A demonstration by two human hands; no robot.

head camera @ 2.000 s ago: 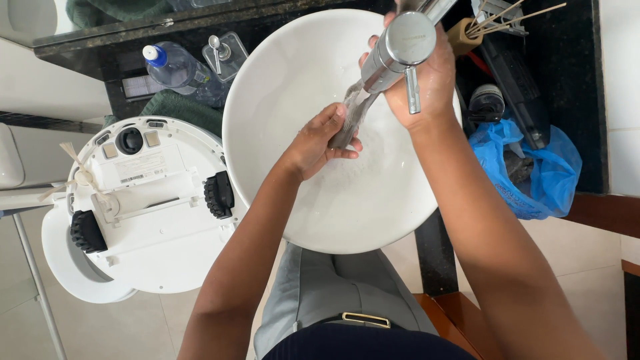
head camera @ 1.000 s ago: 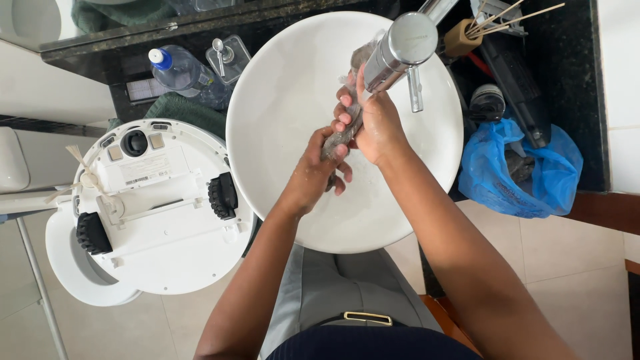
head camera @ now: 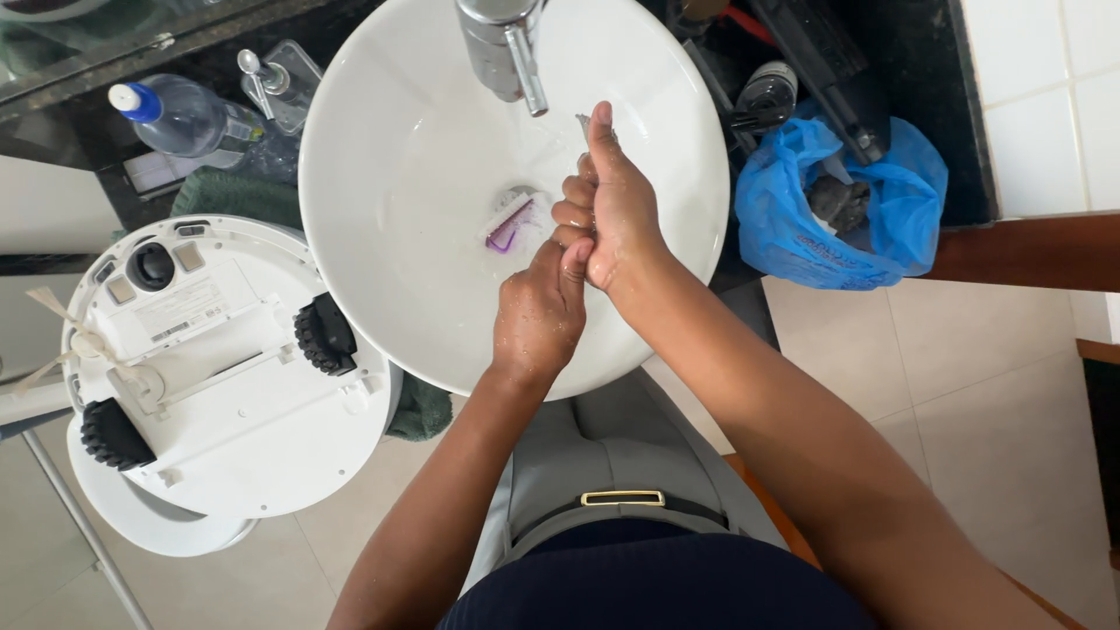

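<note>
My left hand (head camera: 541, 317) and my right hand (head camera: 617, 201) meet over the right half of a white round basin (head camera: 376, 262). Both are wet and closed around something mostly hidden by the fingers; a wet grey tip (head camera: 584, 122) shows beside my right thumb. It looks like a wet grey cloth or brush strip, though I cannot tell which. A small purple and white piece (head camera: 507, 226) lies near the drain. The chrome faucet (head camera: 500, 44) stands at the basin's back, above and left of my right hand.
On the left rests an upturned white robot vacuum (head camera: 254, 429) with black wheels, over a dark green towel (head camera: 236, 197). A plastic bottle (head camera: 179, 114) and a soap dispenser (head camera: 271, 79) stand behind it. At the right are a blue plastic bag (head camera: 787, 232) and a dark jar (head camera: 770, 87).
Both hands have moved away from under the faucet, toward the basin's right side. The purple and white piece by the drain is now visible. The view has shifted closer to the basin.
</note>
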